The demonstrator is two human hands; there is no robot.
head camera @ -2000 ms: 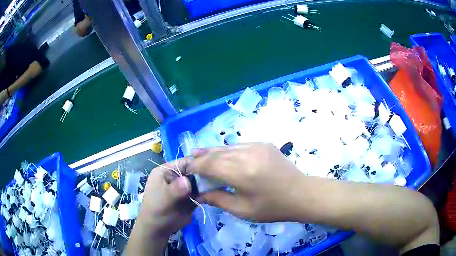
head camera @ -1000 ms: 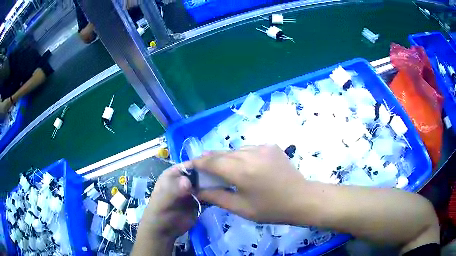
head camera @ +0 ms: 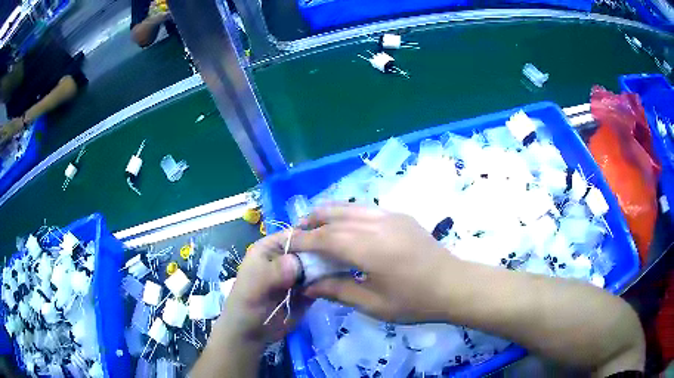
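A wired unit [head camera: 319, 267] with a black end and thin white leads is held between my two hands above the near left corner of the central blue bin [head camera: 451, 131]. My left hand [head camera: 259, 284] grips its black end, with leads sticking out up and down past the thumb. My right hand [head camera: 373, 258] closes around the pale body, which looks translucent; the fingers hide much of it. The central bin holds a heap of clear covers and white parts.
A left blue bin [head camera: 111, 295] holds wired units. Loose white units [head camera: 175, 311] and yellow round parts [head camera: 251, 215] lie between the bins. Beyond are the green belt [head camera: 318, 103], a metal upright [head camera: 236, 96] and a person's arm [head camera: 55, 100]. A red-orange bag [head camera: 624, 173] is at right.
Both hands stay together on the unit; its leads now show more clearly above and below my left thumb. Parts on the belt have moved left. The view has shifted slightly.
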